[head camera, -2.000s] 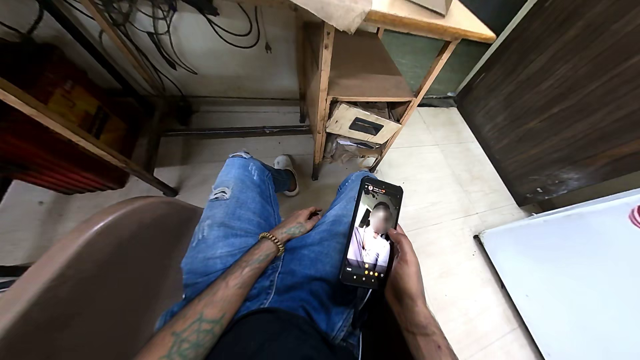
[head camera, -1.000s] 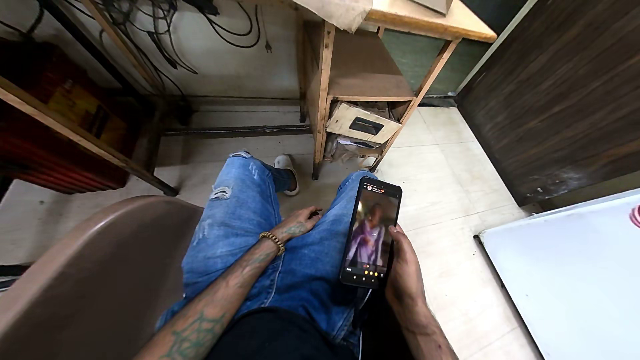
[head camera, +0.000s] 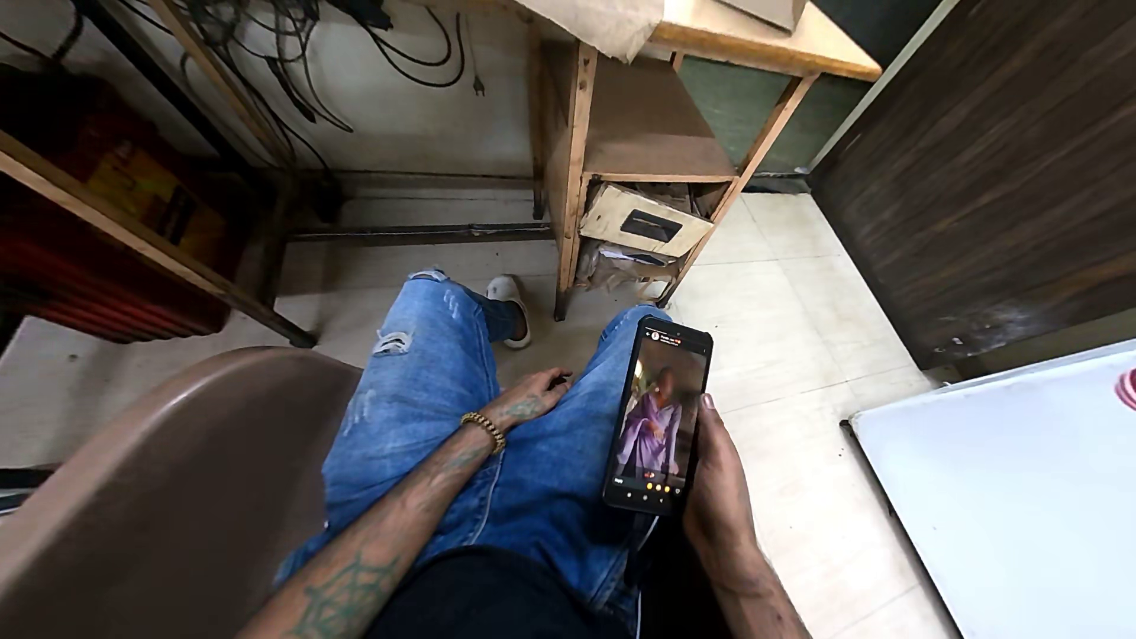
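Observation:
A black smartphone (head camera: 658, 417) is held upright in my right hand (head camera: 721, 484), which grips its right edge with the thumb along the side. Its lit screen shows a picture of a person in purple clothing. My left hand (head camera: 534, 398) rests between the thighs of my blue ripped jeans (head camera: 426, 364), its fingers curled and nothing visible in them. A beaded bracelet (head camera: 485, 429) circles the left wrist.
Ahead stands a wooden desk (head camera: 763, 58) with shelves holding a carton (head camera: 643, 220). Dark cables (head camera: 293, 80) hang at the upper left. A brown chair (head camera: 177, 497) is at the left, a white panel (head camera: 1021, 479) at the right.
The picture on the smartphone screen has changed from a person in light clothing to one in purple. Both hands have stayed in place.

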